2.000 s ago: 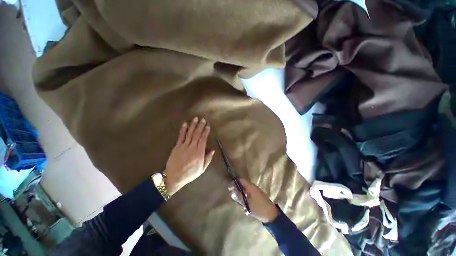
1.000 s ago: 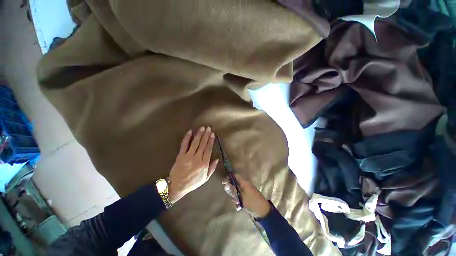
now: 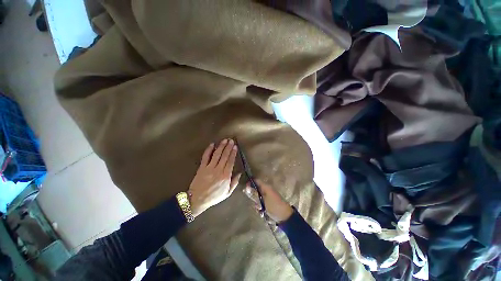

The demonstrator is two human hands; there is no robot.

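A large brown cloth (image 3: pixel 148 121) lies over the front of the table, with a thick fold across its far part. My left hand (image 3: pixel 214 178) lies flat on it, palm down, fingers together and pointing away; a gold watch (image 3: pixel 184 206) is on the wrist. My right hand (image 3: pixel 270 201) holds dark fabric shears (image 3: pixel 245 164) at the handles. The blades point away from me, just right of my left fingertips, and look almost closed on the cloth. A thin cut line (image 3: pixel 280 241) runs from the handles back towards me beside my right sleeve.
The white table (image 3: pixel 321 145) shows right of the cloth. Maroon-brown cloth (image 3: pixel 417 101) and dark cloth (image 3: pixel 417 164) are heaped at the right, with a knotted cream strip (image 3: pixel 404 233) on them. A blue crate (image 3: pixel 22 142) stands on the tiled floor (image 3: pixel 82 186) at the left.
The shears and my right hand have moved a little farther away along the cloth, and the cut line behind them shows longer. My left hand has shifted slightly right and stays flat.
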